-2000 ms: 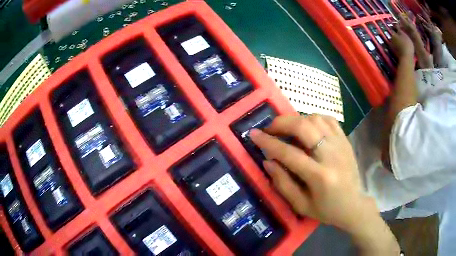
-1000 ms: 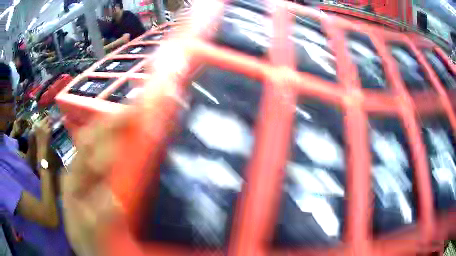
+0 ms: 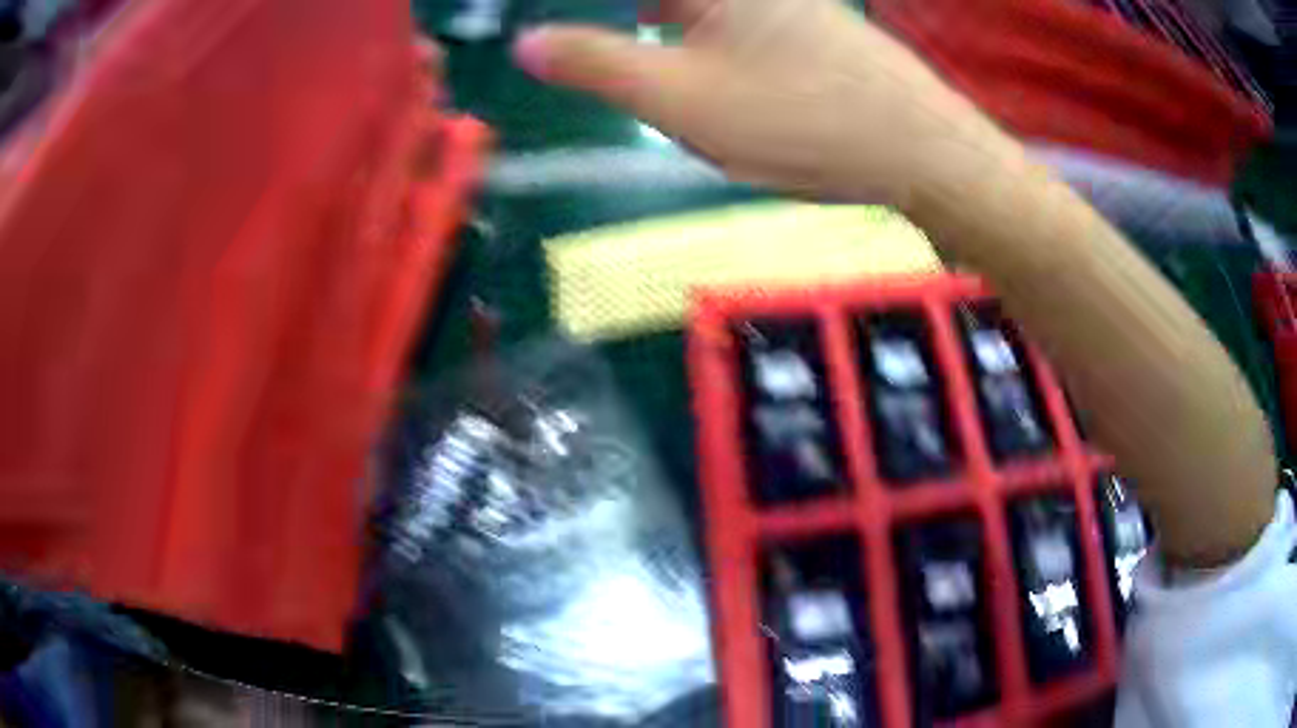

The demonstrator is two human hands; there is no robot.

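My right hand [image 3: 768, 93] is at the top, its forearm crossing over a red foam tray from the right. The thumb points left, apart from the palm; the fingers are cut off by the top edge. The tray [image 3: 868, 508] lies at lower right, with black phone bodies [image 3: 903, 391] in its pockets. A yellow dotted sheet [image 3: 740, 260] lies behind it. Shiny clear film [image 3: 612, 612] with blurred dark and bright marks lies left of it. My left hand is not in view.
Tall red foam, seemingly stacked trays [image 3: 214, 313], fills the left side of the dark green mat [image 3: 519, 213]. More red foam [image 3: 1067, 78] stands at upper right, beside a pale strip [image 3: 1138, 192]. The picture is blurred.
The view has swung away from the close, blurred tray, with a hand at its left edge, and the coworkers. Now a tray lies farther off at lower right, and my right hand is at the top.
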